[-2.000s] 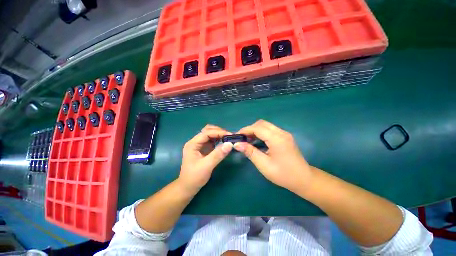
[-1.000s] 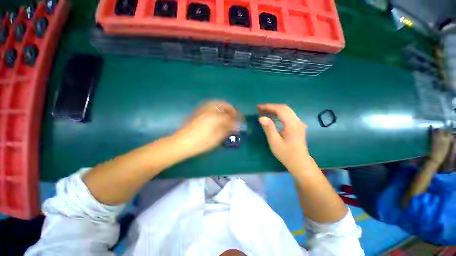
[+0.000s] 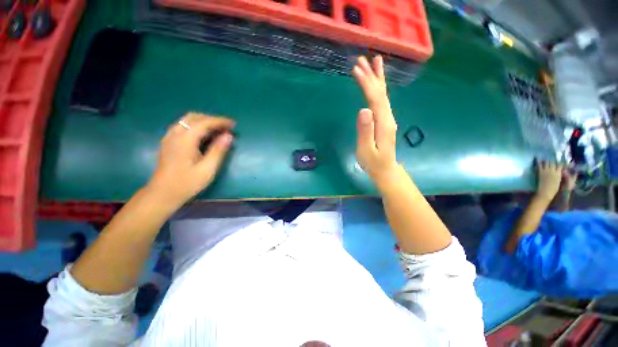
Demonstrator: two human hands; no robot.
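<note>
A black device body [image 3: 305, 159] with a pale mark on its face lies on the green bench in front of me, between my hands, untouched. My left hand [image 3: 193, 152] is left of it, its thumb and fingers curled around a small dark thing, mostly hidden; I cannot tell if it is a unit or a frame. My right hand [image 3: 379, 129] is right of the body, held edge-on with its fingers extended and nothing seen in it. A loose black square frame [image 3: 414, 136] lies to the right of my right hand.
An orange-red tray [image 3: 400, 34] holding black units stands ahead on stacked clear trays [image 3: 271, 44]. Another orange-red tray [image 3: 20, 101] is at the far left, beside a black phone [image 3: 106, 71]. A person's blue sleeve [image 3: 569, 247] and hands are at the right.
My left hand has moved left, away from the device body, with the dark thing in its fingers. My right hand has straightened its fingers. The view has shifted rightward.
</note>
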